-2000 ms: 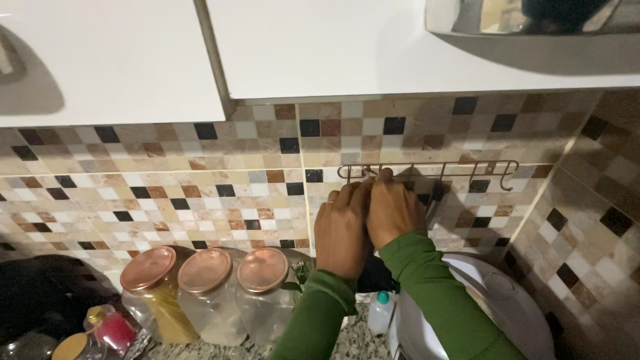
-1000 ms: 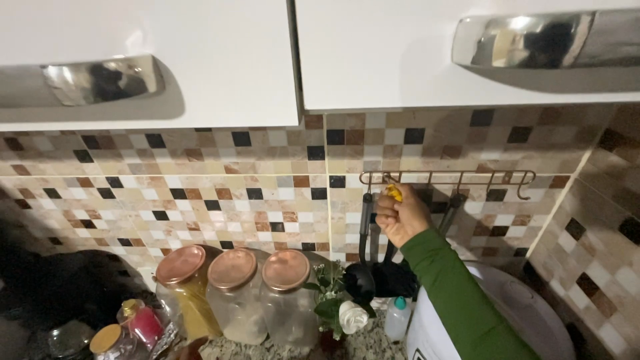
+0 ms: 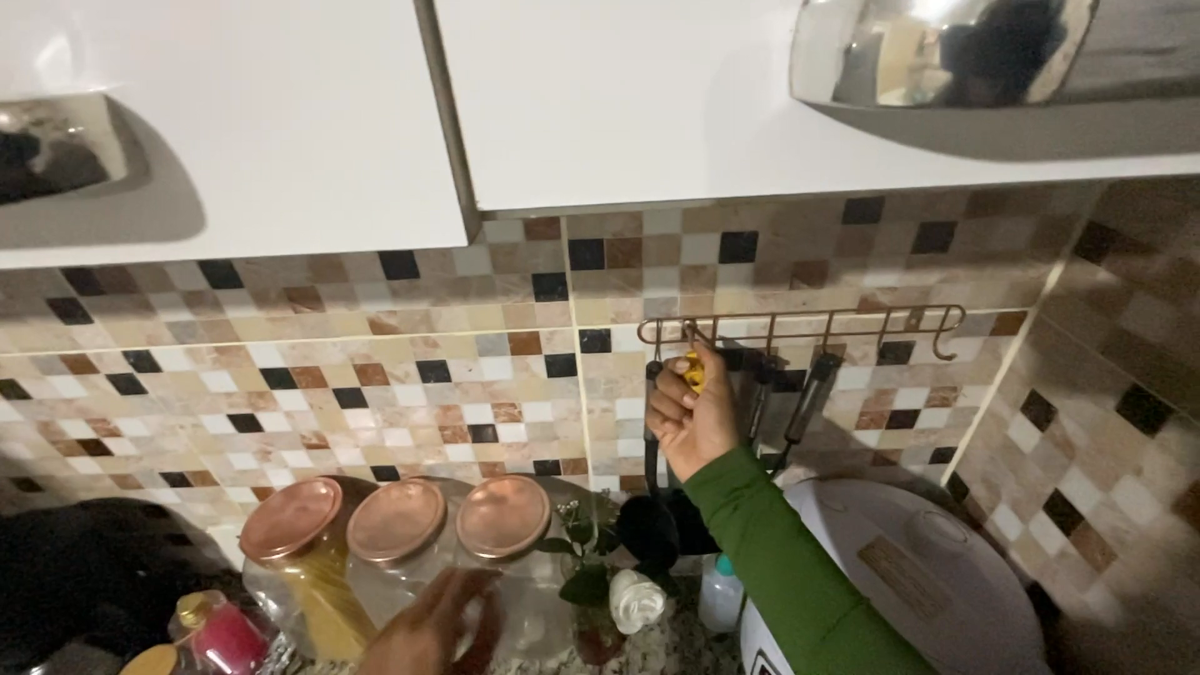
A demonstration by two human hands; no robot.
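A copper-coloured wire hook rail (image 3: 797, 323) is fixed to the mosaic tile wall, with black-handled kitchen utensils (image 3: 811, 398) hanging from it. My right hand (image 3: 694, 408), in a green sleeve, is closed around a small yellow object (image 3: 695, 372) just under the rail's left end, beside a screw head or small hook there. Most of the yellow object is hidden by my fingers. A black ladle (image 3: 649, 525) hangs below that hand. Low in the view, my left hand (image 3: 441, 623) is blurred in front of glass jars with copper-coloured lids (image 3: 503, 516); nothing shows in it.
White cabinet doors (image 3: 609, 103) with shiny handles (image 3: 942, 52) overhang the wall. Along the granite counter (image 3: 670, 647) stand a jar of pasta (image 3: 328, 600), a white flower (image 3: 637, 600), a bottle with a teal cap (image 3: 720, 595), a pink bottle (image 3: 225, 637) and a large white lidded appliance (image 3: 923, 562).
Both hands were together at the rail two seconds ago; the left was out of view one second ago and now shows low by the jars. The right hand stays at the rail with the yellow object.
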